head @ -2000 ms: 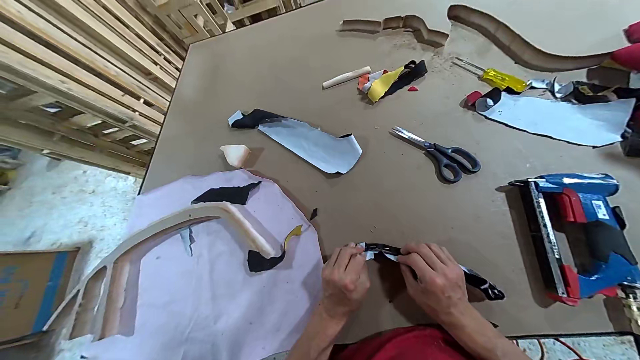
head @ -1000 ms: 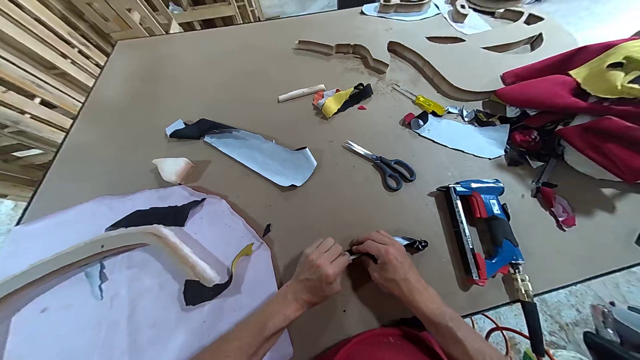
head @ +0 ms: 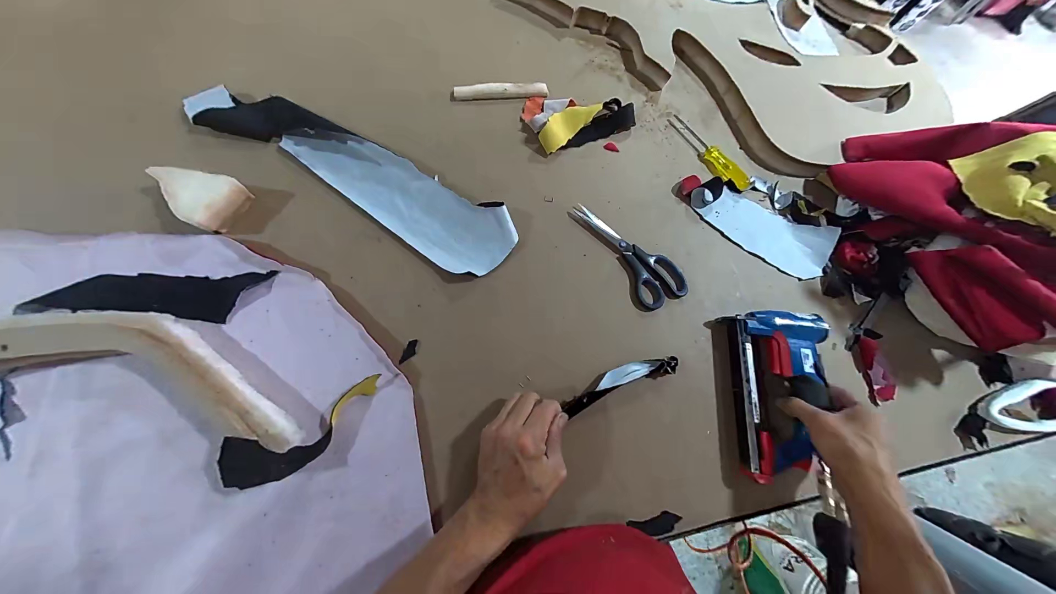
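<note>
My left hand is closed on one end of a narrow folded black and white strip of material, whose other end points up and right on the table. My right hand is at the black grip of a blue and red pneumatic stapler, fingers around the handle; the stapler lies on its side. Scissors with black handles rest partly open above the strip. At the left, a curved wooden piece edged with foam lies on pale fabric beside black scraps.
Across the brown tabletop are a pale blue-grey piece, a foam chunk, coloured scraps, a yellow-handled two-pronged tool and a cut wooden panel. Red fabric is heaped at right. A hose fitting hangs past the edge.
My right hand has left the strip and moved right onto the stapler. My left hand still holds the strip. The view has shifted toward the right.
</note>
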